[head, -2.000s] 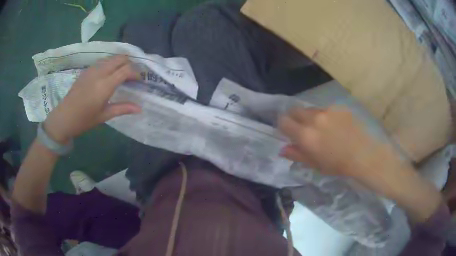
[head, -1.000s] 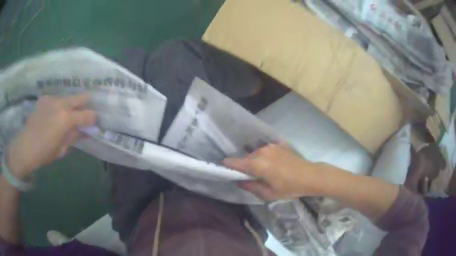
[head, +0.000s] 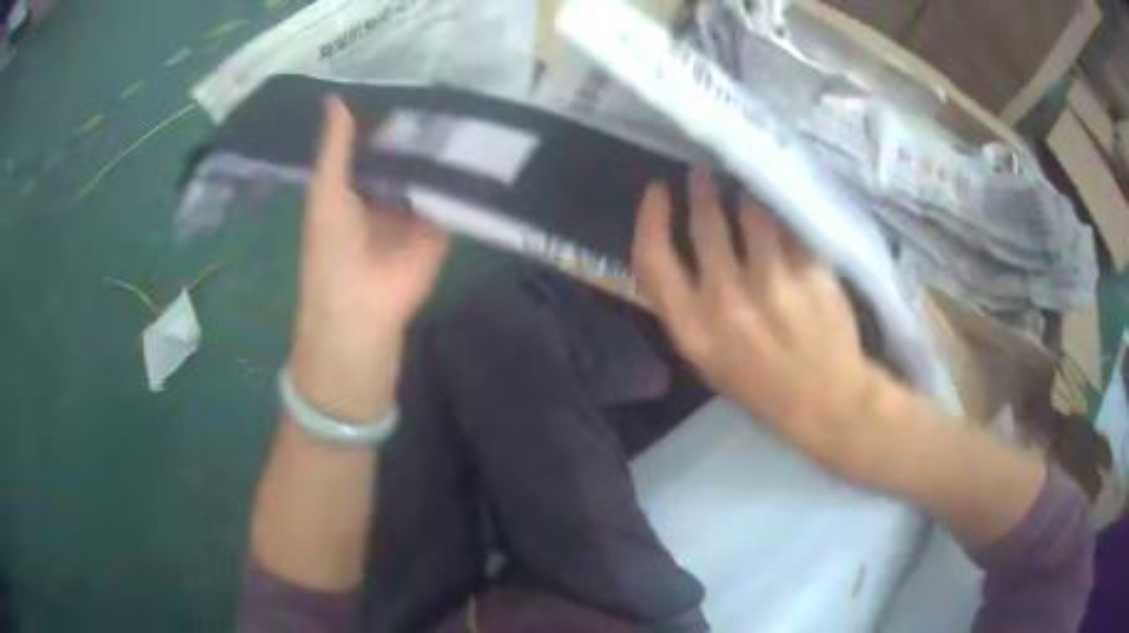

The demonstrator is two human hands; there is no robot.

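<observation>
A long black strip lies on a newspaper sheet, held up above the wearer's knees. A white label sits on the strip between the hands. My left hand grips the strip and newspaper near the left end, thumb over the top and fingers hidden beneath. My right hand lies on the strip's right part with fingers spread over it. A raised, blurred edge of newspaper stands along the strip's right side, behind my right hand.
A carton filled with crumpled newspaper bundles is at the upper right. A white sheet lies right of the wearer's dark-trousered legs. A white scrap and a yellow strapping piece lie on the green floor.
The view has shifted. The newspaper, folded before, is now opened out with the black strip and label showing. Both hands are now higher in the picture, toward the carton, and the tan flap is mostly covered.
</observation>
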